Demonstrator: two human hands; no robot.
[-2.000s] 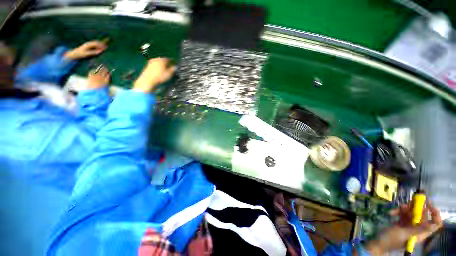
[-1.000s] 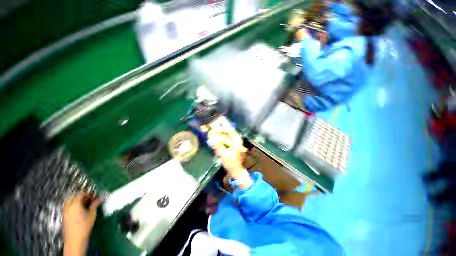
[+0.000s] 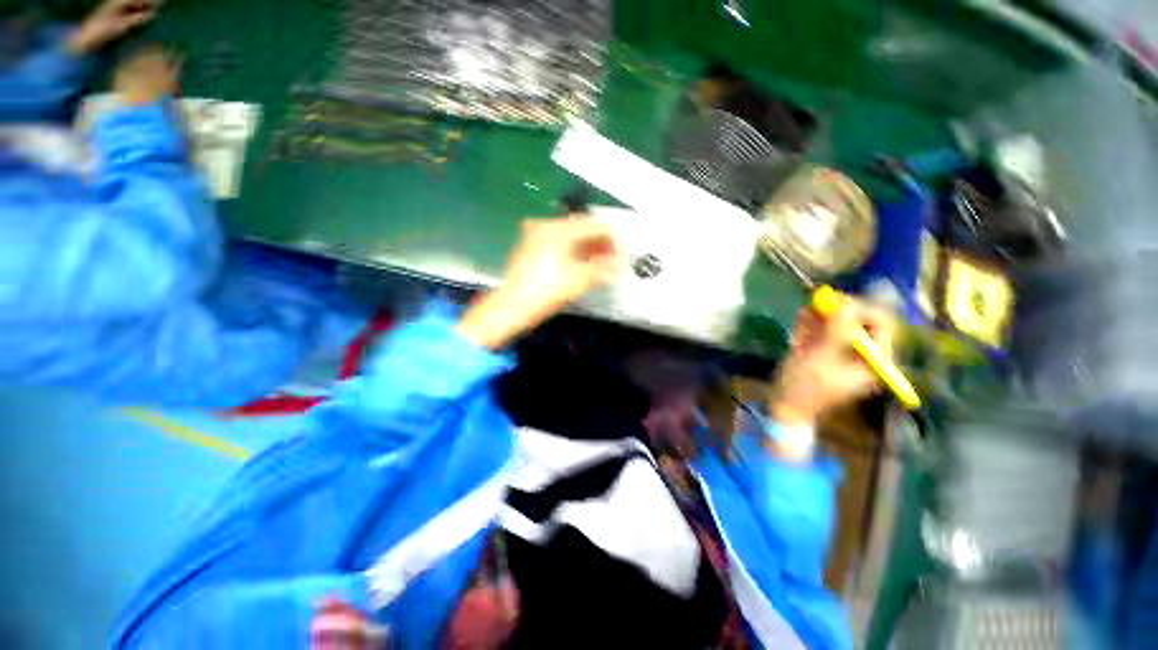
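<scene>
A small dark round part (image 3: pixel 648 267) lies on the white work plate (image 3: pixel 711 286) at the bench edge. My left hand (image 3: pixel 559 267) is over the plate's left side, fingertips bent together, left of the round part and not touching it. Blur hides whether anything is between its fingertips. My right hand (image 3: pixel 832 356) holds the soldering iron (image 3: pixel 881 362) by its yellow handle, right of the plate. The iron's tip is too blurred to place surely. Part of a black pile (image 3: pixel 575 203) shows beyond my left hand.
The perforated strip (image 3: pixel 635 172), black fan guard (image 3: pixel 737 140) and beige ring (image 3: pixel 823 222) lie beyond the plate. A blue box (image 3: pixel 897 241) and yellow square (image 3: pixel 975 302) stand right. A shiny tray (image 3: pixel 476 57) is at the back; another person's sleeves (image 3: pixel 140 165) are left.
The view has swung back left. My left hand has moved from the shiny tray to the plate. My right hand has moved from the yellow square toward the plate, with the iron in it.
</scene>
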